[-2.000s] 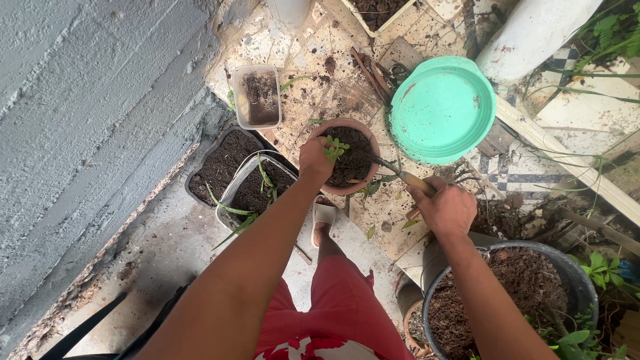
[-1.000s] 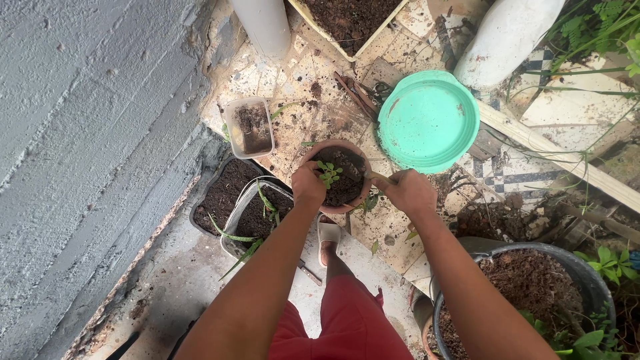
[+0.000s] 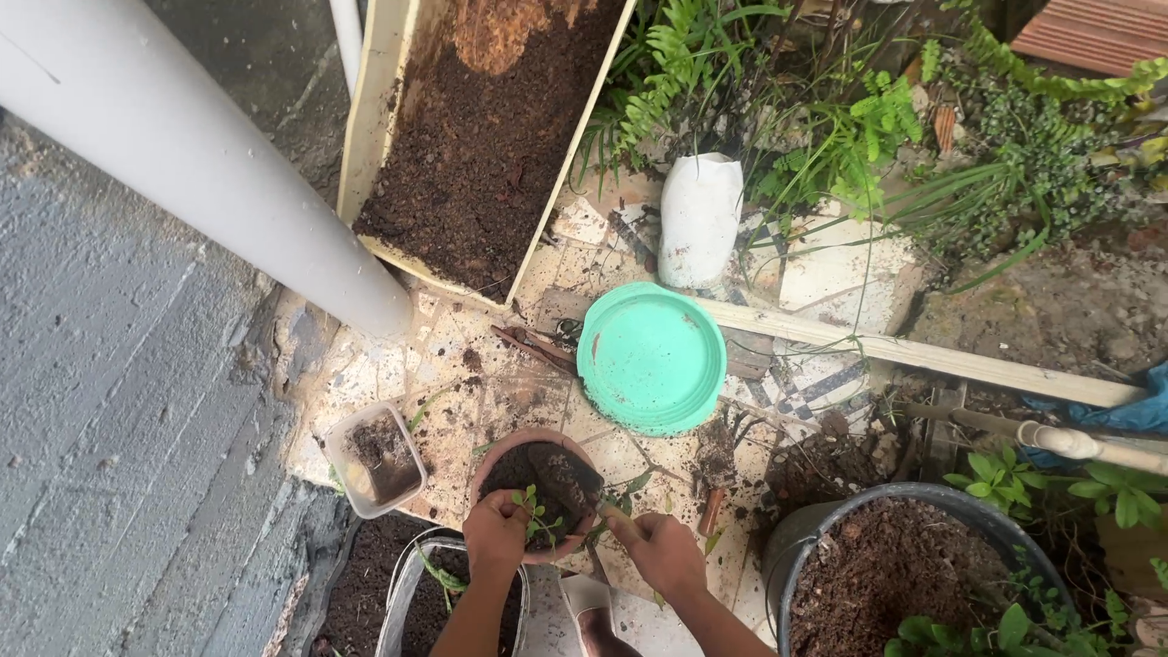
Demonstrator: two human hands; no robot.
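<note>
A round terracotta-coloured pot [image 3: 485, 456] with dark soil stands on the tiled ground. My left hand [image 3: 495, 534] is at its left rim, fingers closed on the stem of a small green seedling [image 3: 538, 517] that leans over the soil. My right hand [image 3: 664, 552] grips the handle of a small garden trowel [image 3: 564, 479] from the pot's right side; the dark blade lies in the pot against the soil. A turquoise plastic dish [image 3: 652, 359] lies just beyond the pot.
Left of the pot is a clear plastic tub [image 3: 376, 459]; below it, a white container [image 3: 401, 584] with soil. At right stands a large black bucket of soil [image 3: 912, 584]. A cream planter [image 3: 534, 265], a grey-white pipe [image 3: 210, 173], a white bag [image 3: 701, 219] and a wooden strip [image 3: 912, 351] lie farther off.
The view has shifted toward the far planter and plants. The trowel's blade now shows inside the pot, while two seconds ago my right hand was farther from the pot.
</note>
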